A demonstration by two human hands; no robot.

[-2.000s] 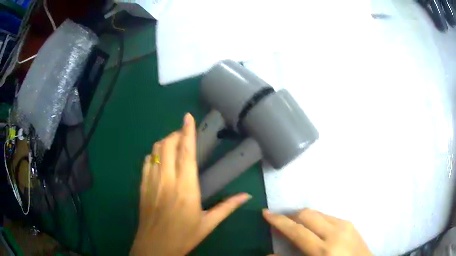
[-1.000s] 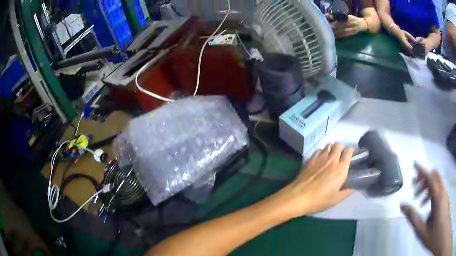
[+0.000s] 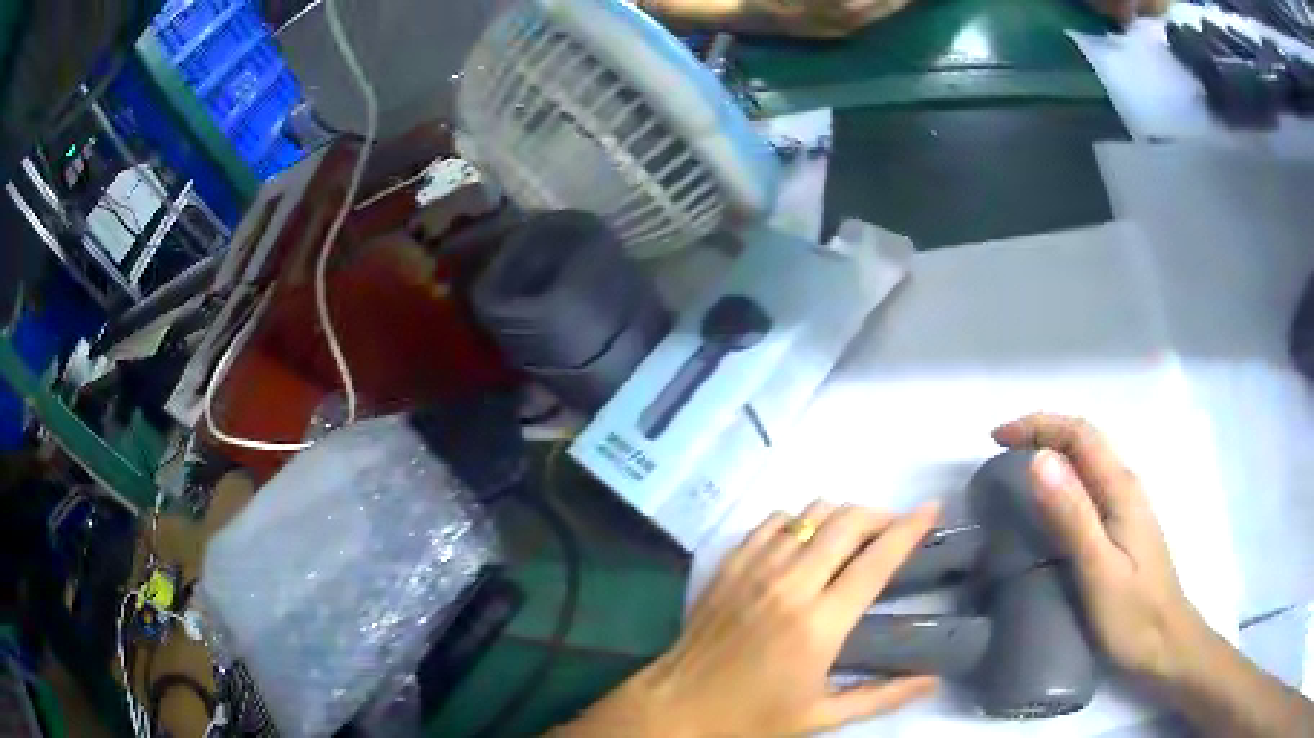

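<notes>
Two dark grey handheld mini fans lie side by side on the white foam sheet. Their barrel heads meet end to end, the upper fan's behind the lower fan's. Both handles point left, and the lower handle shows more. My left hand, with a yellow ring, lies over the handle ends, its fingers above and thumb below them. My right hand is on the heads from the right side, fingertips on the upper head. The palm side of both hands is hidden.
A pale blue mini fan box stands behind my left hand. Beyond it are a dark cylindrical thing and a desk fan. A bubble-wrap bag and white cable are left. Dark fans and people's hands are far off.
The view has swung left, then partly back. My right hand, apart from the fans one second ago, is now on their heads. My left hand stays at the handles.
</notes>
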